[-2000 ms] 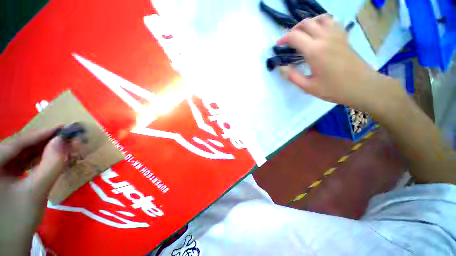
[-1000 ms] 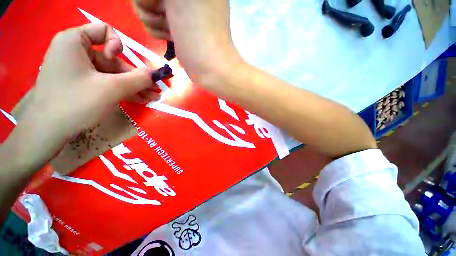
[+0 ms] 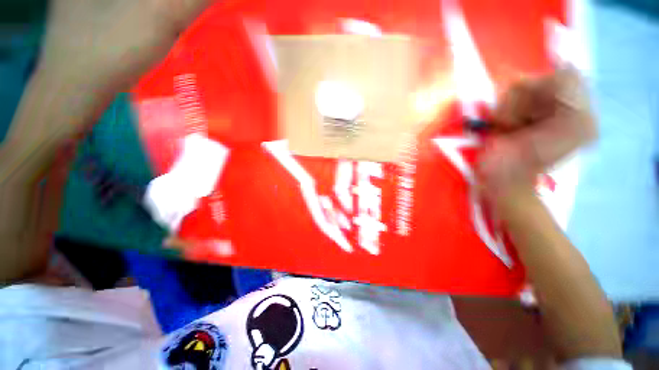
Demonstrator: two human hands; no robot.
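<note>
The frame is blurred. My right hand is at the right over the red printed sheet, its fingers closed on a small dark part that sticks out to the left. My left hand is at the upper left, cut off by the top edge; its fingers and anything in them cannot be seen. The tan cardboard pad lies on the red sheet, with a white round cap and dark specks on it. A crumpled white wipe lies at the sheet's left end.
Blurred dark parts lie on the green surface at the left. The pale bench liner is at the right. A blue crate shows below the bench edge, above my white clothing.
The view has swung left. My left hand has moved from the red sheet to the upper left. The white cap and green surface now show; the tubular pieces have left the view.
</note>
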